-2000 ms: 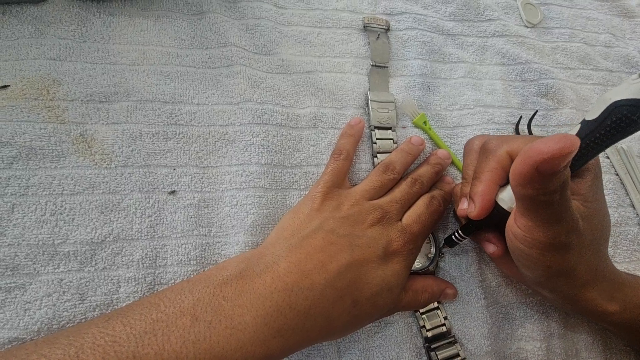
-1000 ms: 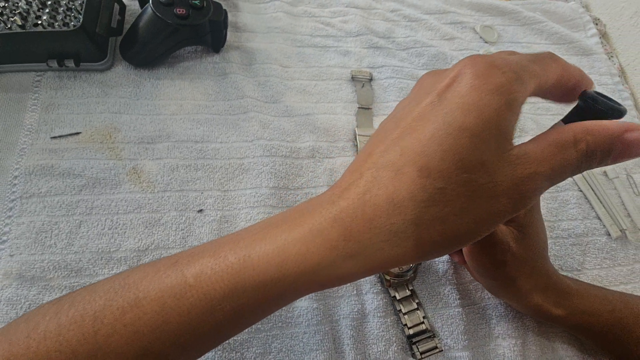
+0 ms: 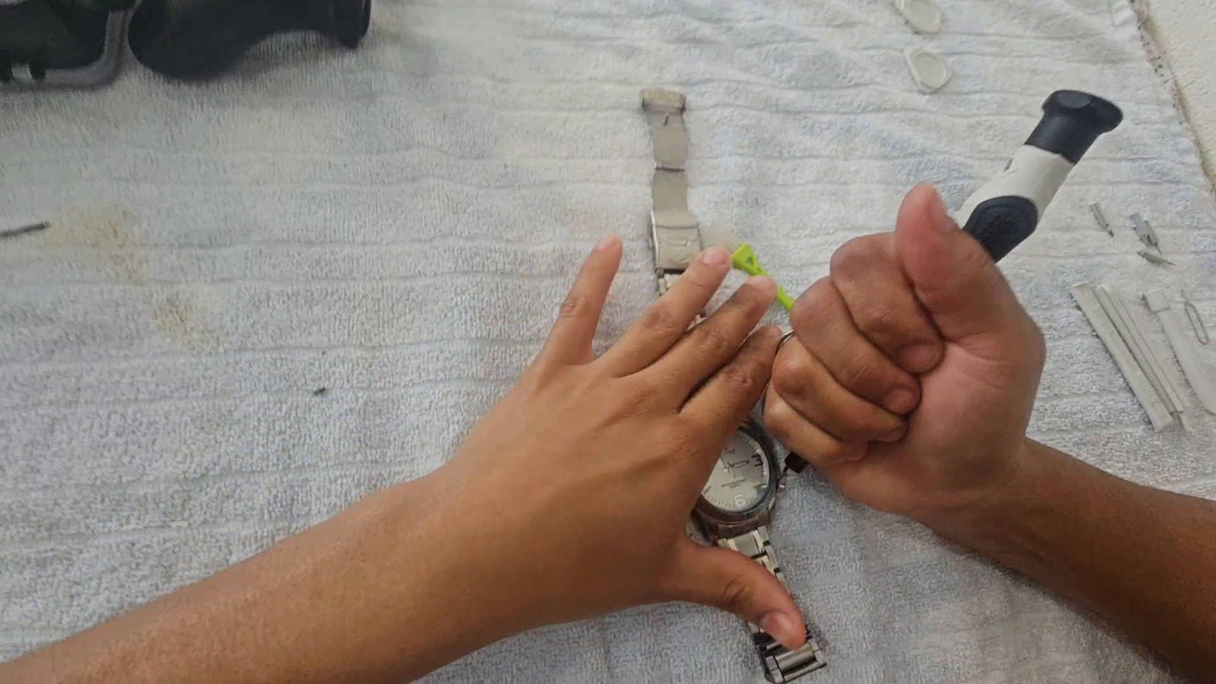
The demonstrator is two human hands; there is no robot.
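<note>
A wristwatch point(image 3: 738, 472) with a metal link bracelet lies stretched out on a white towel, its dial partly visible. Spread flat over the bracelet and the edge of the case is my left hand point(image 3: 617, 437); its thumb rests over the lower links. My right hand point(image 3: 902, 361) is closed in a fist around a black-and-white handled tool point(image 3: 1031, 180), whose kind I cannot tell. The tool's dark tip shows below the fist, beside the right side of the watch case. A green brush point(image 3: 760, 273) lies partly hidden between the hands.
Translucent plastic strips point(image 3: 1121, 351) and small metal bits point(image 3: 1145, 233) lie at the right. Two pale discs point(image 3: 928, 70) are at the top right. A black game controller point(image 3: 237, 33) and a dark case point(image 3: 57, 43) stand at the top left.
My left hand has come down from the tool's top end back onto the watch. My right hand's fingers are now wrapped around the handle, unlike two seconds ago.
</note>
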